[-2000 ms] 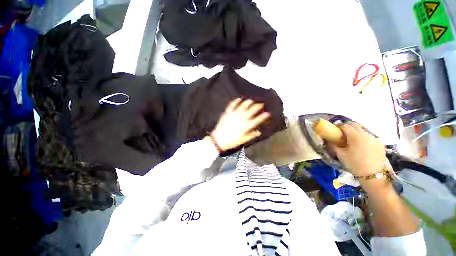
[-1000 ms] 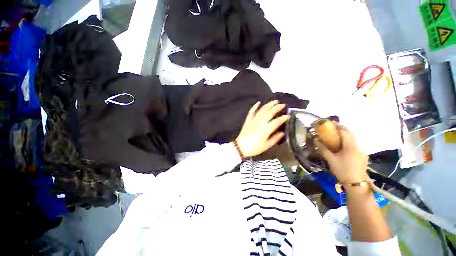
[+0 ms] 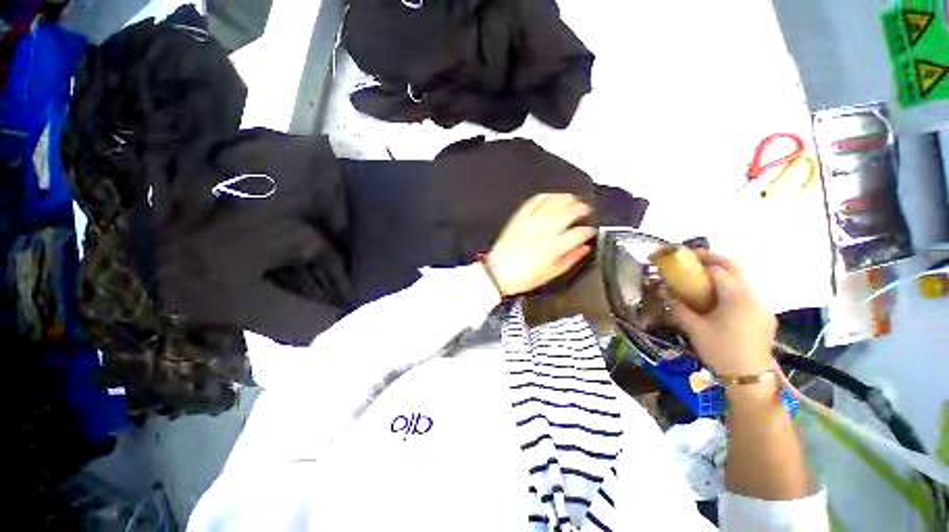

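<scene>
A dark brown garment (image 3: 499,177) lies over the dark padded board (image 3: 390,213), its edge reaching towards the iron. My left hand (image 3: 541,244) lies on the garment's near right part, fingers pointing right; whether it grips the cloth I cannot tell. My right hand (image 3: 723,312) holds the tan handle of the steam iron (image 3: 633,281), just right of my left fingertips. The iron's underside is hidden. A dark garment with a white loop (image 3: 250,239) lies over the board's left part.
Crumpled dark garments (image 3: 468,62) lie beyond the board on the white table (image 3: 687,114). Red and yellow scissors handles (image 3: 780,164) lie at the right, beside the iron rest (image 3: 862,187). Dark and camouflage-like cloth (image 3: 109,301) hangs at the left. A hose (image 3: 858,390) trails right.
The iron has moved left, close to my left hand, and turned more upright. My left hand has moved right along the cloth. The garment now lies flatter and further right.
</scene>
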